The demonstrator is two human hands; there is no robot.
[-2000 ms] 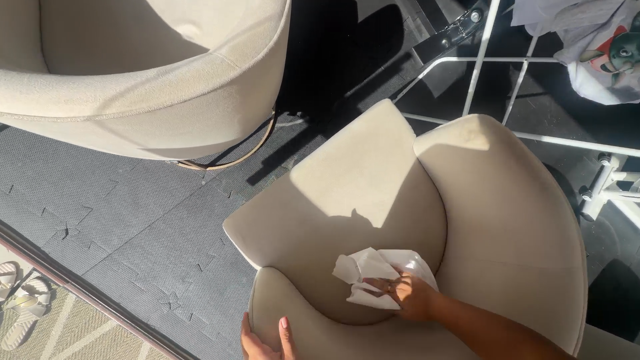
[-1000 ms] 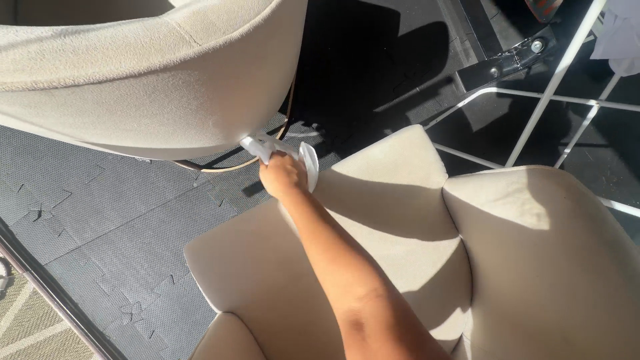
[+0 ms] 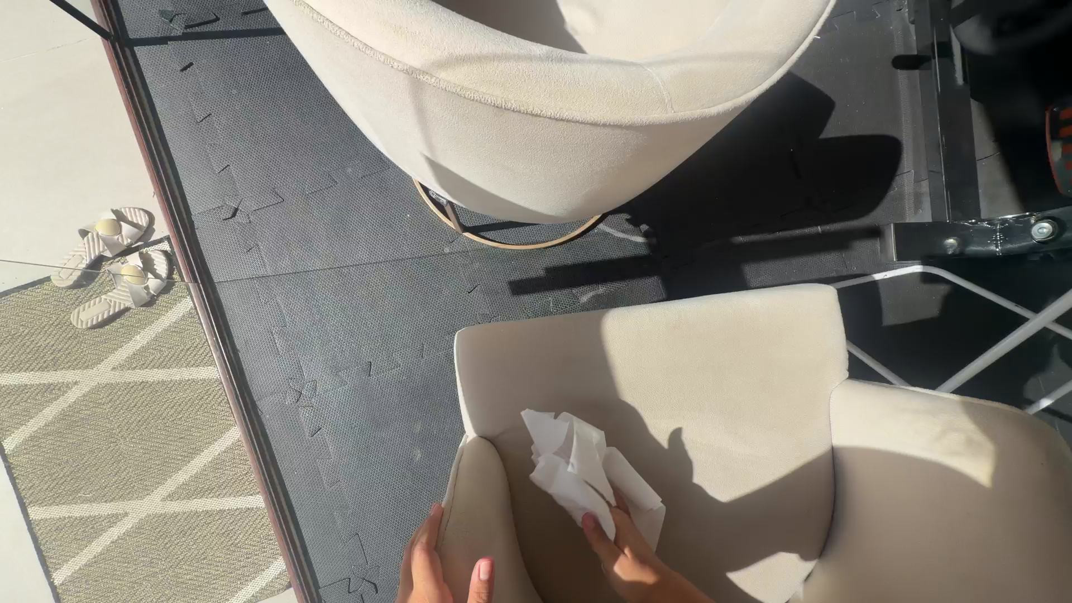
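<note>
My right hand (image 3: pixel 626 548) holds a crumpled white cloth or paper wipe (image 3: pixel 578 469) over the seat cushion (image 3: pixel 720 352) of a beige upholstered armchair, near its left side. At the outer side of the chair's left armrest (image 3: pixel 479 502) is my left hand (image 3: pixel 440 565), its fingers apart and holding nothing; whether it presses on the fabric I cannot tell. The chair's curved right part (image 3: pixel 938 494) lies partly in sun. A second beige upholstered chair (image 3: pixel 536 142) stands beyond, on a round metal base ring (image 3: pixel 511 245).
Interlocking dark foam mats (image 3: pixel 335 293) cover the floor. At the left, a dark red-brown edge strip (image 3: pixel 209 335) borders a patterned rug (image 3: pixel 126 435) with a pair of sandals (image 3: pixel 126 272). A white metal frame (image 3: pixel 1005 352) and a black bar (image 3: pixel 971 239) are on the right.
My right hand with the wipe has moved from beside the far chair's lower edge back over the near chair's seat. My left hand is in view again. The view has swung left.
</note>
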